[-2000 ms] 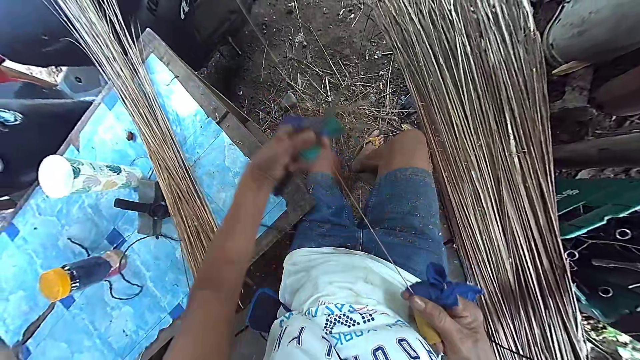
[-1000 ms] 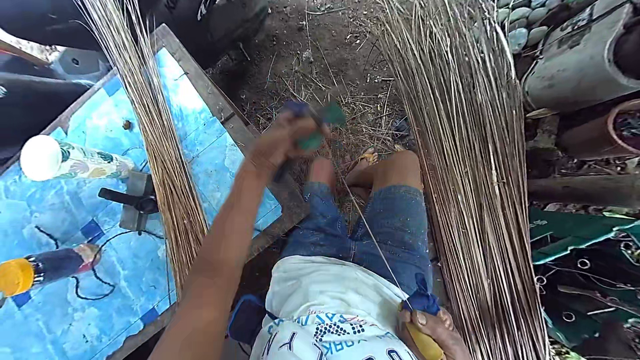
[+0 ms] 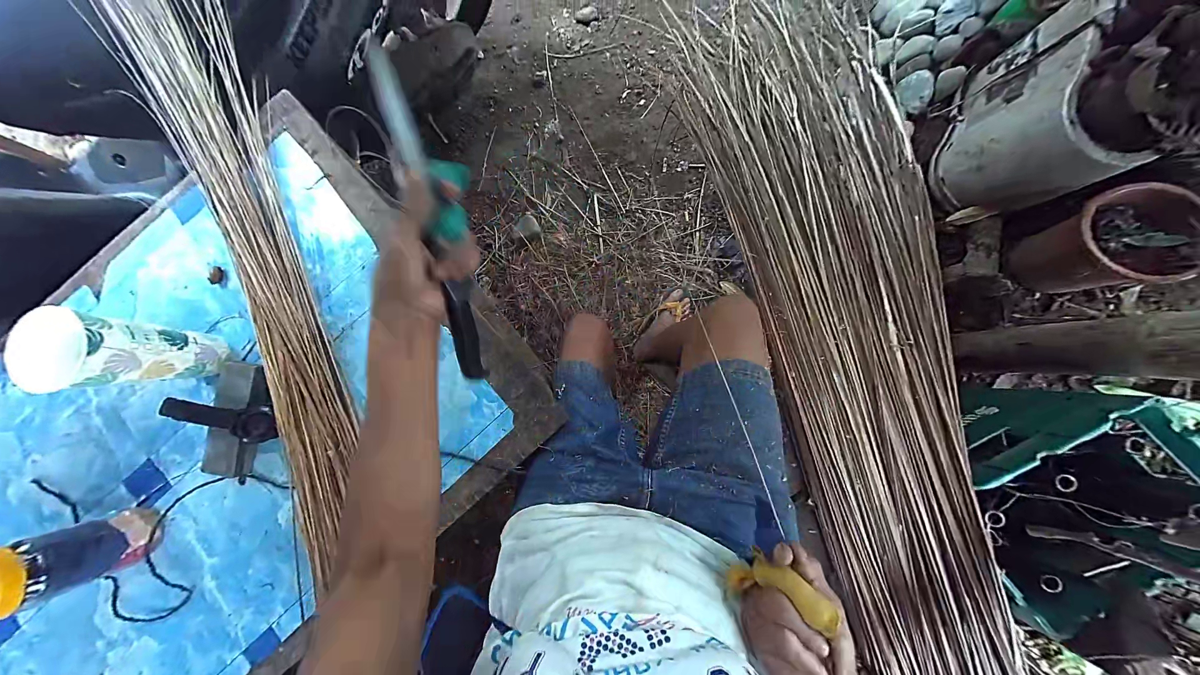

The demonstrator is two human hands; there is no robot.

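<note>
My left hand (image 3: 422,253) is closed around a dark-handled tool with a long, blurred metal blade (image 3: 396,108), raised above the table's corner; green material (image 3: 448,211) is wrapped at the fingers. In the lower right, my right hand (image 3: 792,623) holds a yellow cloth-like piece (image 3: 797,592) by my waist. From it a thin pale strand (image 3: 736,394) runs up over my thigh. One bundle of long thin brown sticks (image 3: 291,375) lies across the table beside my left forearm. A larger bundle (image 3: 844,328) lies along my right side.
On the blue-patterned table (image 3: 328,202) are a white patterned cylinder (image 3: 122,347), a metal block with a black handle (image 3: 234,422), a yellow-capped dark bottle (image 3: 70,562) and black cord. Plant pots (image 3: 1139,234), a pole and a green crate (image 3: 1050,427) stand at right.
My left hand has moved up and left, and the blade now points upward. Blue cloth seen earlier at my right hand is now mostly out of sight, with the yellow piece more exposed.
</note>
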